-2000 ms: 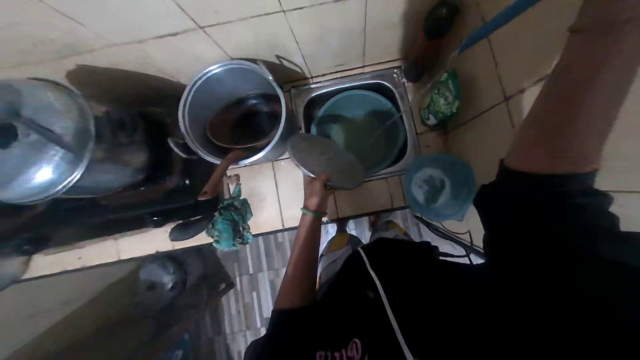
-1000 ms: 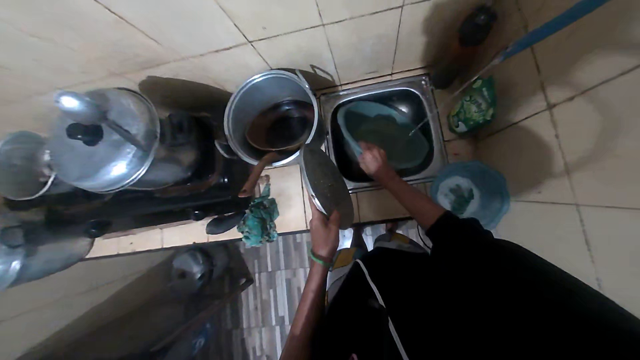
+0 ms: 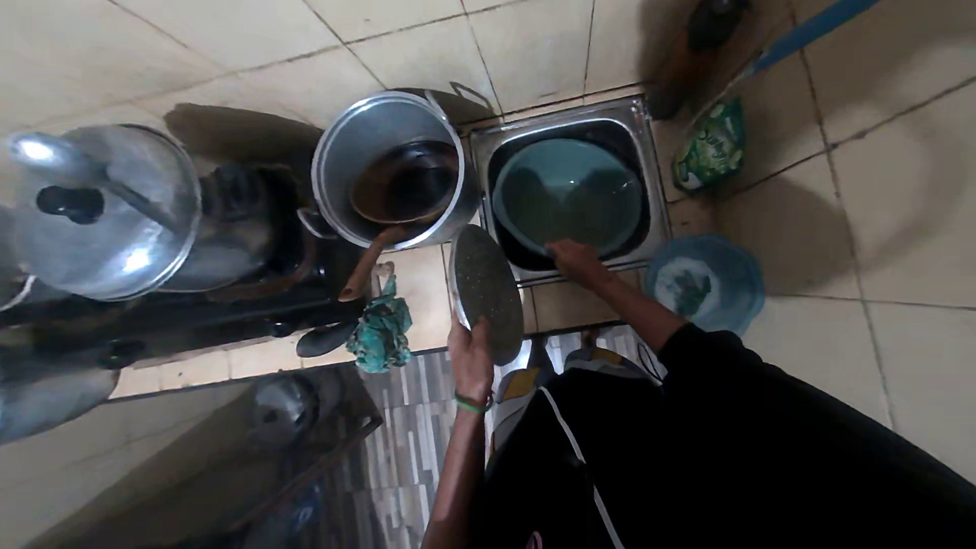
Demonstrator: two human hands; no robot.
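Note:
My left hand (image 3: 471, 358) grips the lower edge of a round grey metal lid or plate (image 3: 488, 293), tilted on its side over the counter edge. With my right hand (image 3: 577, 261) I hold the near rim of a green plastic basin (image 3: 568, 194) with liquid in it, in the stainless steel sink (image 3: 652, 191). Left of the sink stands a large aluminum pot (image 3: 335, 175) with a dark pan (image 3: 404, 183) inside, its brown handle (image 3: 370, 267) over the rim.
A green crumpled cloth or plastic (image 3: 381, 328) lies at the counter edge. A lidded pot (image 3: 114, 244) stands on the stove (image 3: 229, 313) at the left. A blue tub (image 3: 743, 282) with suds is right of the sink, below a green pouch (image 3: 711, 149). A dark bottle (image 3: 713, 27) stands behind.
My right hand, raised at the right two seconds ago, has come down to the basin. The basin, tilted one second ago, now sits flatter in the sink. The lid or plate has turned more upright.

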